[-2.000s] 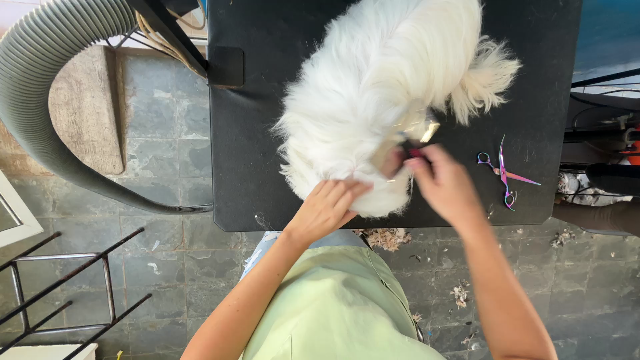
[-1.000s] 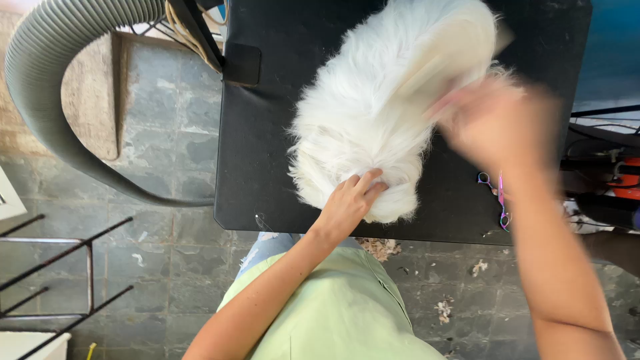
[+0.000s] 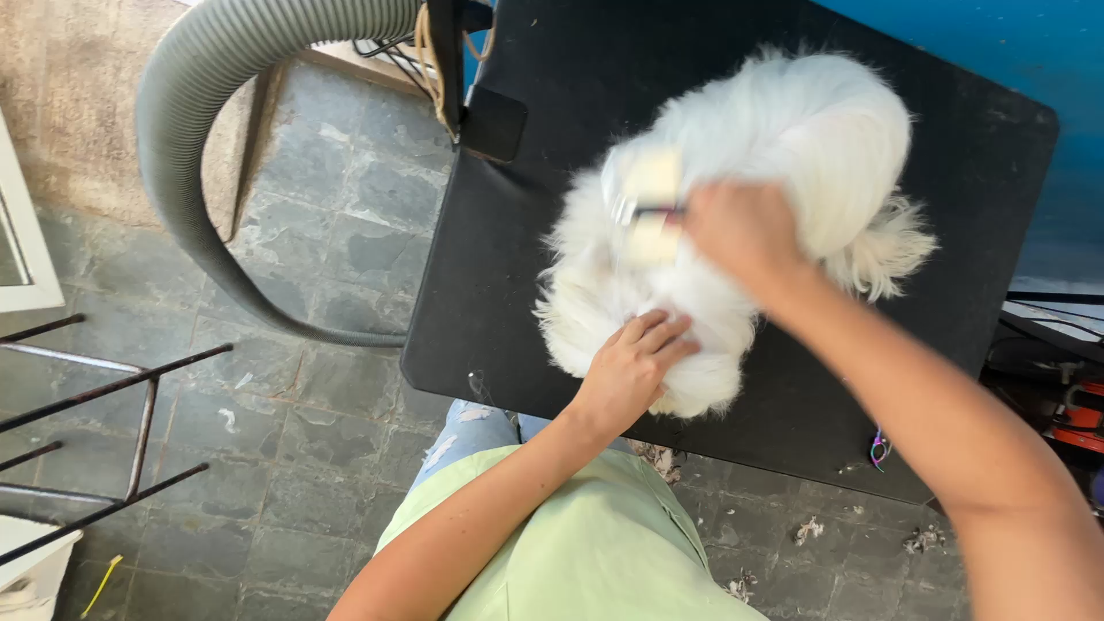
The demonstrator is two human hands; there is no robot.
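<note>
A long-haired white dog [image 3: 776, 147] is on a black grooming table [image 3: 483, 319], its tail toward the right. My left hand [image 3: 636, 366] rests on the fur at the near end of the dog, fingers spread and bent. Above the fur, farther up, my right hand [image 3: 746, 228] is closed around the handle of a grooming brush [image 3: 651, 207] with a pale, wide head. Motion blurs the brush, so its exact type and whether it touches the coat cannot be told. The dog's face is hidden.
Colourful scissors [image 3: 879, 450] lie near the table's near right edge, partly behind my right arm. A grey corrugated hose [image 3: 177, 147] curves down at the left, beside the table's post [image 3: 446, 69]. A metal rack [image 3: 147, 431] stands at lower left. Hair clumps [image 3: 808, 530] lie on the tiled floor.
My right hand has moved with the brush from the dog's rear over to its left side. My left hand stays on the near end. The view has rotated.
</note>
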